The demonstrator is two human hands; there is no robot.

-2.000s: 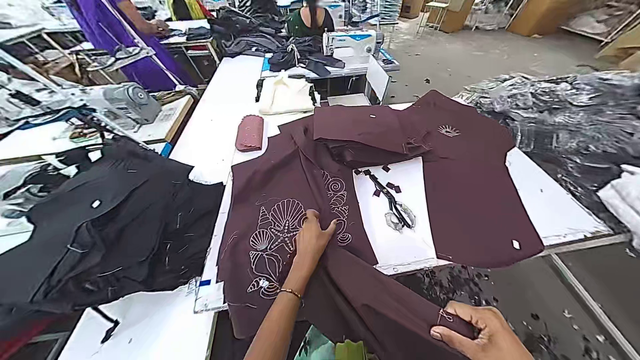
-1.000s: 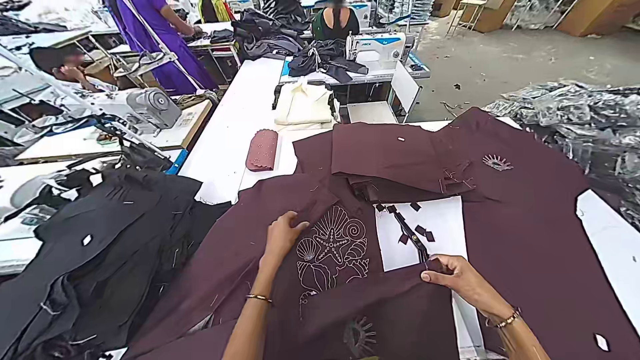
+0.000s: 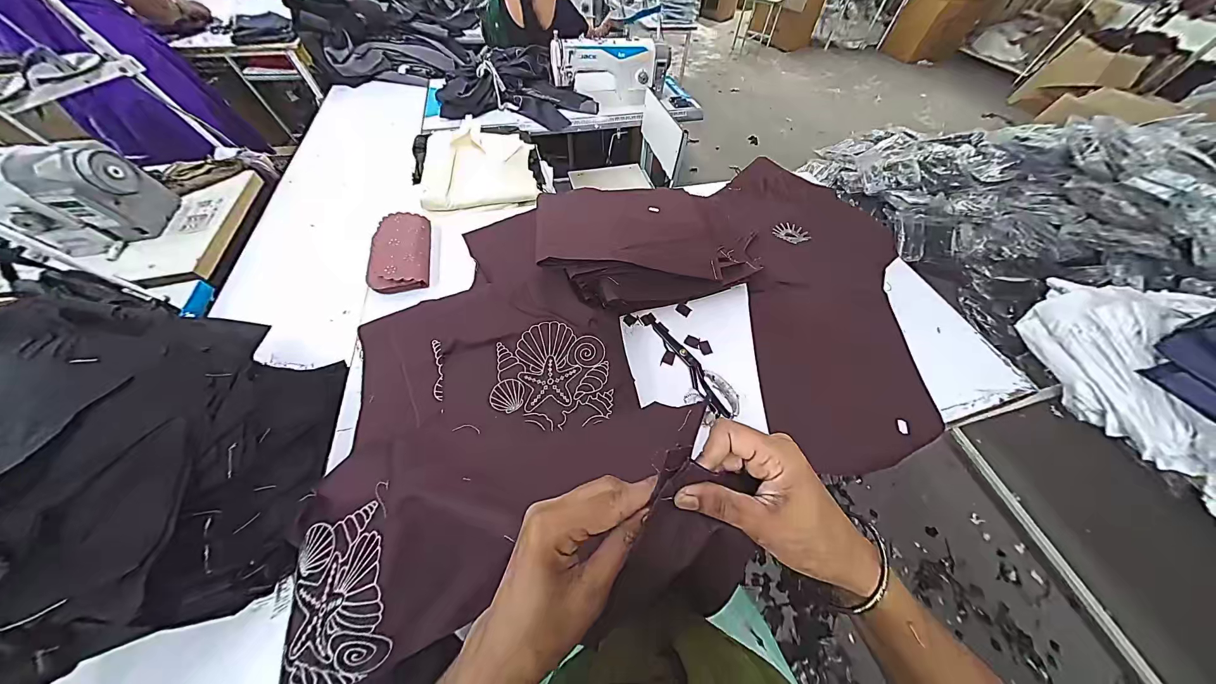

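Note:
My left hand (image 3: 584, 541) pinches the edge of a maroon fabric piece (image 3: 494, 494) between thumb and fingers. Close beside it on the right, my right hand (image 3: 769, 499) grips the same edge. The piece bears white shell embroidery at its lower left. Under it lie more maroon pieces, one showing an embroidered starfish and shells (image 3: 551, 380). Black-handled scissors (image 3: 698, 366) rest on the white table just beyond my right hand, among small dark fabric squares. A folded maroon stack (image 3: 636, 233) lies behind them, and a maroon panel with a small embroidered motif (image 3: 826, 332) spreads to the right.
Black fabric pieces (image 3: 114, 456) are heaped on the left. A pink scalloped bundle (image 3: 400, 252) and folded cream cloth (image 3: 480, 171) sit on the white table (image 3: 313, 199). Plastic-wrapped packets (image 3: 997, 199) are piled at right. Sewing machines stand left and ahead; a person is near the far machine (image 3: 613, 66).
My hands have come together at one fabric edge; a second ago they were apart, the left one flat by the embroidery. The maroon piece now lies in front of the starfish embroidery.

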